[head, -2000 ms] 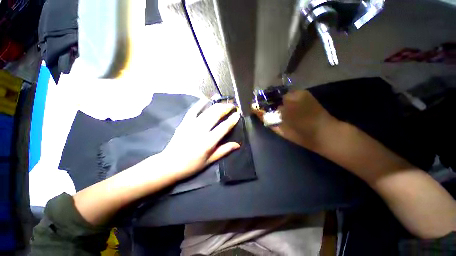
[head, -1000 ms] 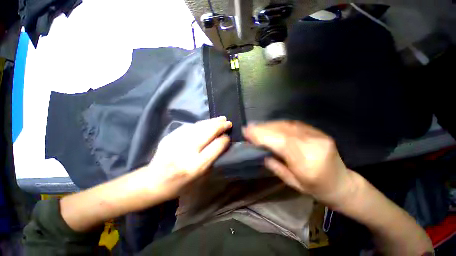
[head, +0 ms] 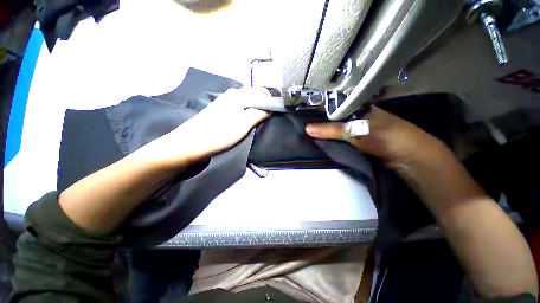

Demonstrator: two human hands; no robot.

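Note:
The black garment panel (head: 83,139) lies on the white table, with a thinner, shinier wrinkled cloth (head: 139,127) on it at the left. A dark folded part (head: 284,142) lies between my hands, just in front of the sewing machine head (head: 343,47). My left hand (head: 246,112) grips the cloth's raised edge close to the presser area; its fingertips are hidden. My right hand (head: 361,133) is on the cloth right of the fold, index finger extended over it, other fingers partly hidden. The needle and foot cannot be made out.
The white table (head: 284,198) has a ruler-marked front edge (head: 266,237) and a blue left edge (head: 23,89). A dark jagged cloth pile (head: 71,18) lies far left. A small metal end (head: 258,170) shows below the fold. A metal part with a threaded pin (head: 494,38) is upper right.
Both hands have moved up to the machine head. The panel's near edge is drawn up and bunched, uncovering the white table and ruler edge. The view has shifted too.

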